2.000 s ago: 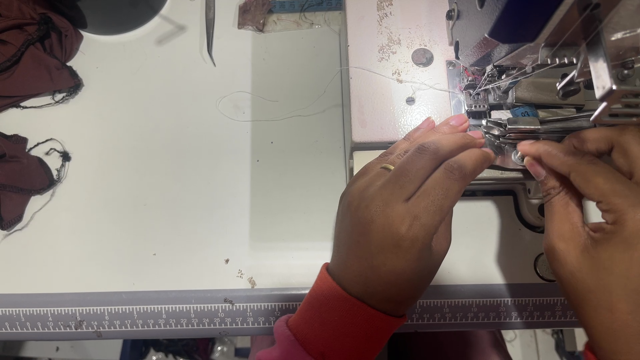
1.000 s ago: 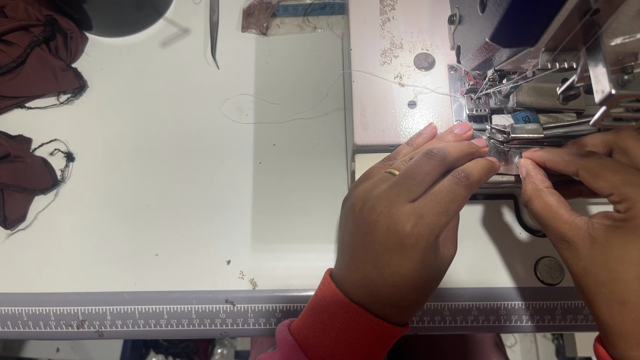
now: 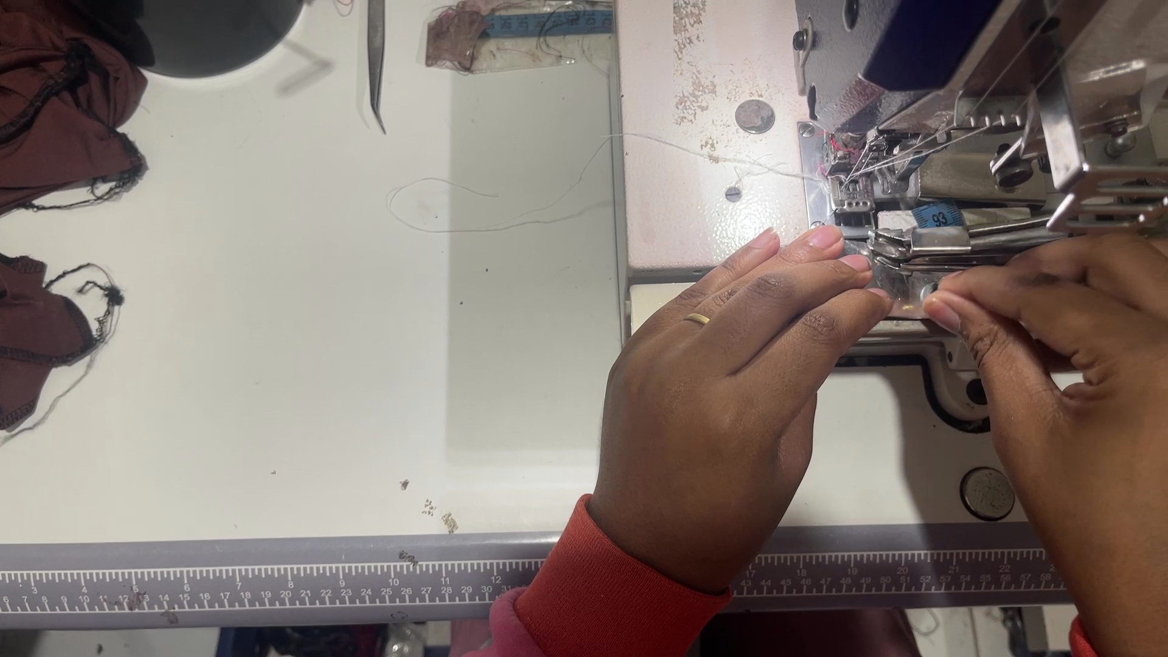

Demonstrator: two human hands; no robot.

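Observation:
My left hand (image 3: pixel 721 392), with a ring and a red cuff, lies palm down at the front of the sewing machine's bed (image 3: pixel 693 210). Its fingertips touch the metal plate beside the binder attachment (image 3: pixel 922 246). My right hand (image 3: pixel 1068 338) is just to the right, thumb and forefinger pinched at the edge of a small metal part (image 3: pixel 912 297) below the attachment. The presser foot (image 3: pixel 853 196) stands behind the fingertips, with white threads (image 3: pixel 730 160) running left from it across the bed. What the right fingers pinch is partly hidden.
Maroon fabric pieces (image 3: pixel 55 109) with dark stitched edges lie at the left. Tweezers (image 3: pixel 375 64) and a clear packet (image 3: pixel 456 41) with blue measuring tape are at the back. A printed ruler strip (image 3: pixel 274 584) runs along the table's front edge. A round metal disc (image 3: pixel 987 493) is near the right arm.
The right hand has shifted slightly at the metal part, its thumb and forefinger staying close together. The left hand stays nearly in place. The round disc near the right arm shows more fully than two seconds ago.

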